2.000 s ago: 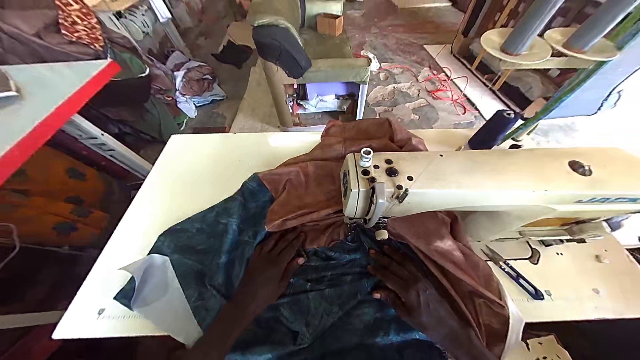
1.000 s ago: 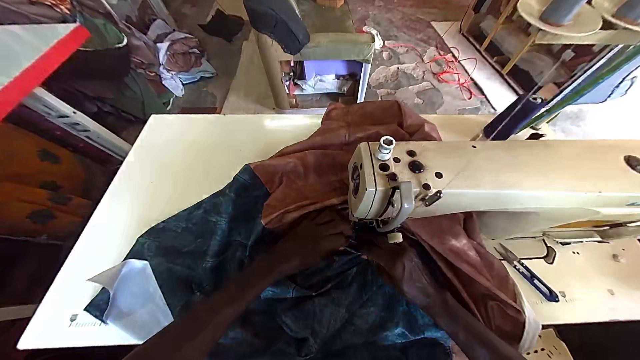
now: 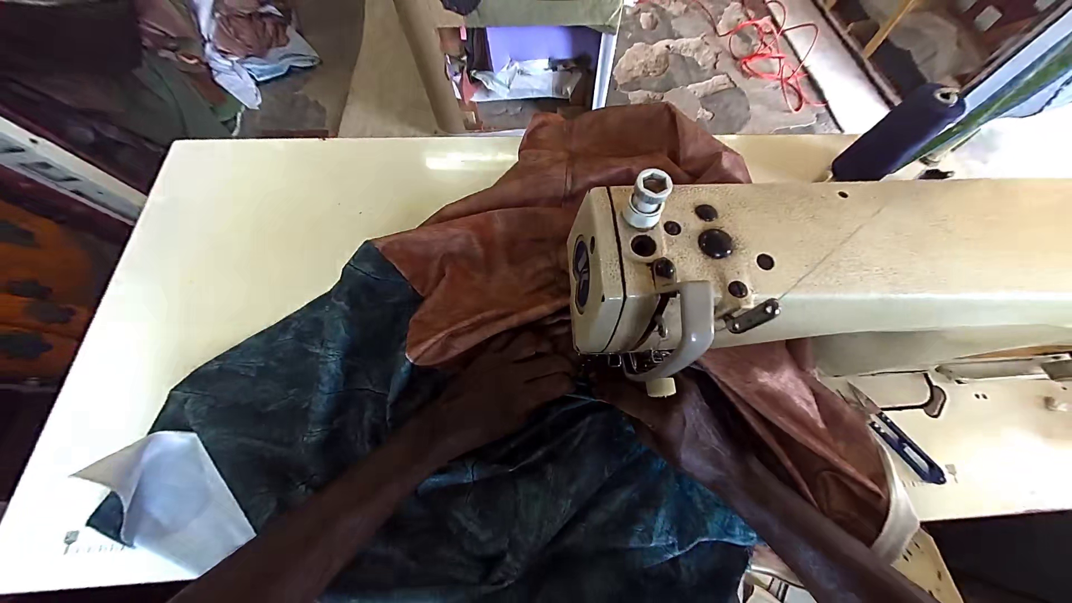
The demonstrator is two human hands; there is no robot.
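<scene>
A sewing machine [image 3: 812,251] stands at the right, its head over a garment of brown fabric [image 3: 502,268] and dark blue-green fabric [image 3: 318,360]. My left hand [image 3: 511,381] lies on the cloth just left of the presser foot area, fingers bent toward the needle. Close to the needle, partly under the machine head, is my right hand [image 3: 641,402]; its fingertips are hidden. Whether either hand pinches the cloth is too dark to tell. A white piece of fabric [image 3: 184,494] shows at the garment's lower left corner.
Thread snips [image 3: 909,448] lie on the white table [image 3: 251,209] right of the garment. A dark blue thread cone [image 3: 900,134] stands behind the machine arm. Beyond the table are a red cord [image 3: 775,59] on the floor and piled clothes [image 3: 251,42] at the upper left.
Both hands have drawn in closer to the needle, my right hand moving left from its place right of the presser foot. The view has moved nearer to the machine.
</scene>
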